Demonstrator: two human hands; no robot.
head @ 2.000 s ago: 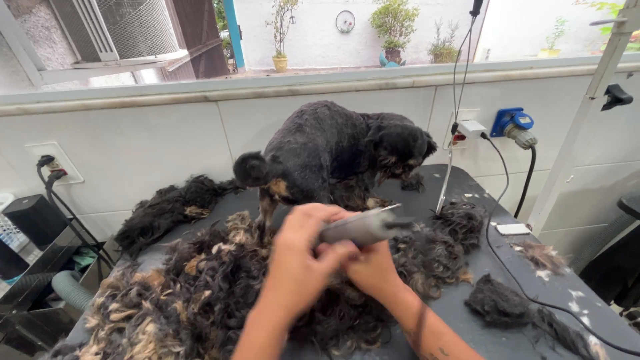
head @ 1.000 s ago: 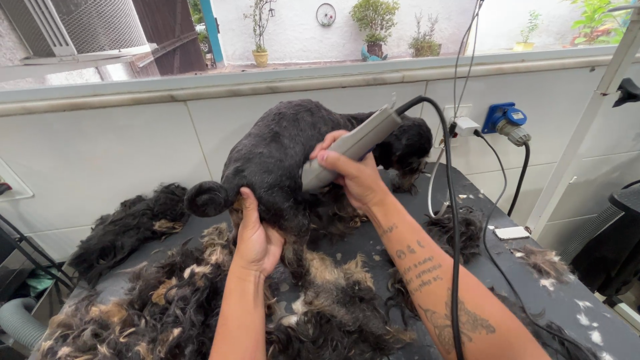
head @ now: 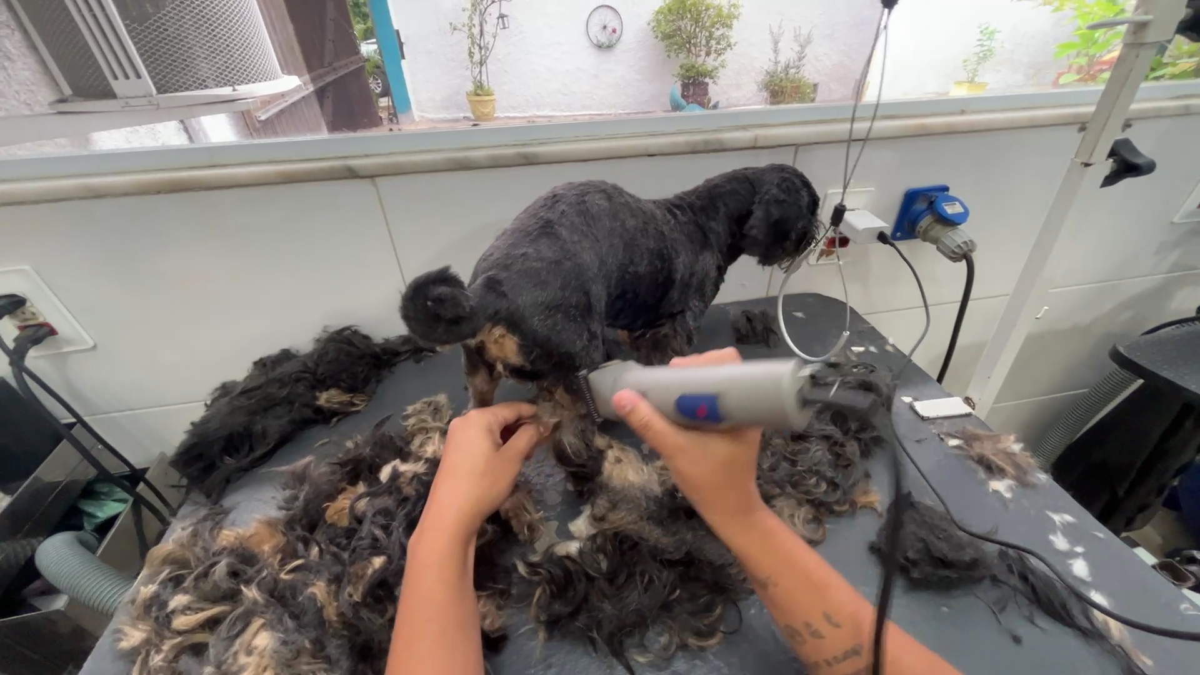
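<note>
A black dog with tan markings [head: 600, 253] stands on the dark grooming table [head: 797, 323], its head turned to the right and its curled tail to the left. My right hand [head: 698, 450] grips a corded grey electric hair clipper [head: 694, 389], with the blade end against the dog's near hind leg. My left hand [head: 492, 450] is at the hind legs, its fingertips pinching fur on the inner side of the near leg. Cut black and tan hair [head: 300, 553] lies in a heap around both forearms.
A wire grooming loop [head: 814, 309] hangs by the dog's head, near a white metal post [head: 1059, 206]. The clipper's black cord [head: 891, 553] runs down beside my right forearm. Behind are a tiled wall, sockets and a blue plug [head: 933, 217]. A grey hose [head: 84, 572] lies at the left.
The clipper has moved from the dog's flank down to the hind leg. My left hand has moved from the rump near the tail to lower on the legs. The dog's head is raised higher.
</note>
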